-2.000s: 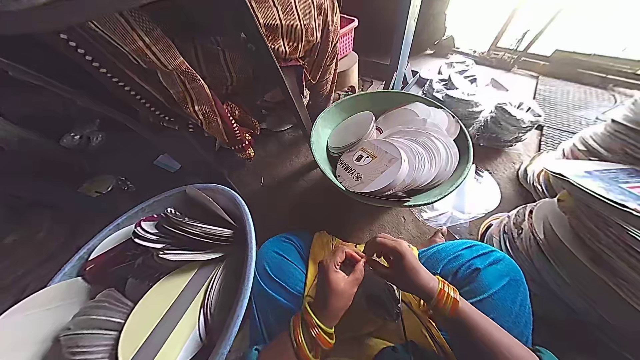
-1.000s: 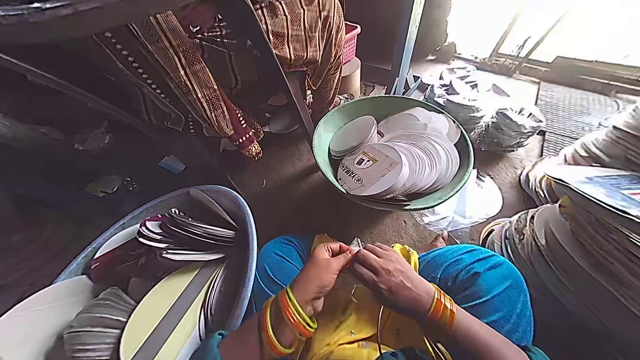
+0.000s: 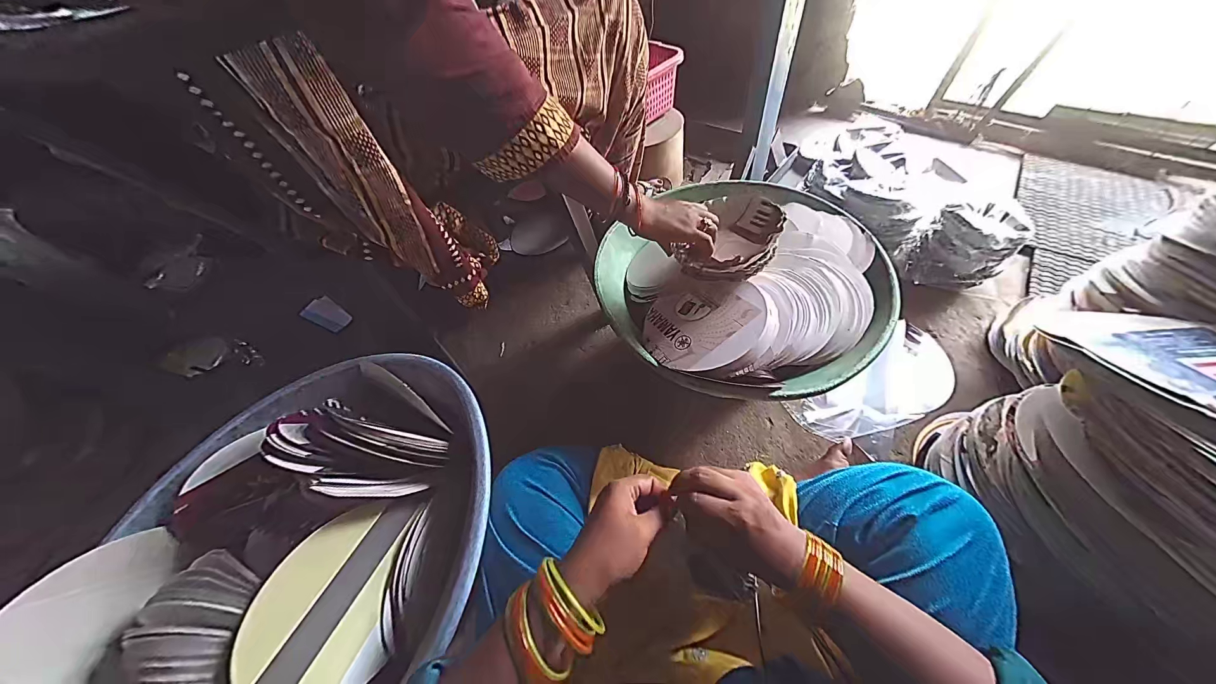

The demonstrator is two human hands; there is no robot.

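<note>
My left hand (image 3: 622, 532) and my right hand (image 3: 736, 518) meet fingertip to fingertip above my lap, over a yellow cloth (image 3: 627, 465). The fingers are pinched together, and whatever is between them is too small to make out. A thin cord or wire (image 3: 758, 617) hangs below my right hand. Beyond my knees stands a green basin (image 3: 608, 275) with many round paper discs (image 3: 807, 304) in it. A small woven basket (image 3: 731, 271) rests on the discs, with another person's hand (image 3: 676, 223) at its rim.
A blue-grey basin (image 3: 480, 456) holding discs and cut sheets is at my left. Tall stacks of discs (image 3: 1054, 456) rise at my right. Plastic-wrapped bundles (image 3: 959, 237) lie behind the green basin, near a metal post (image 3: 777, 85). A pink basket (image 3: 662, 81) stands further back.
Another person's arm has reached in from the upper left, and a small woven basket now sits in the green basin. My hands remain together above my lap.
</note>
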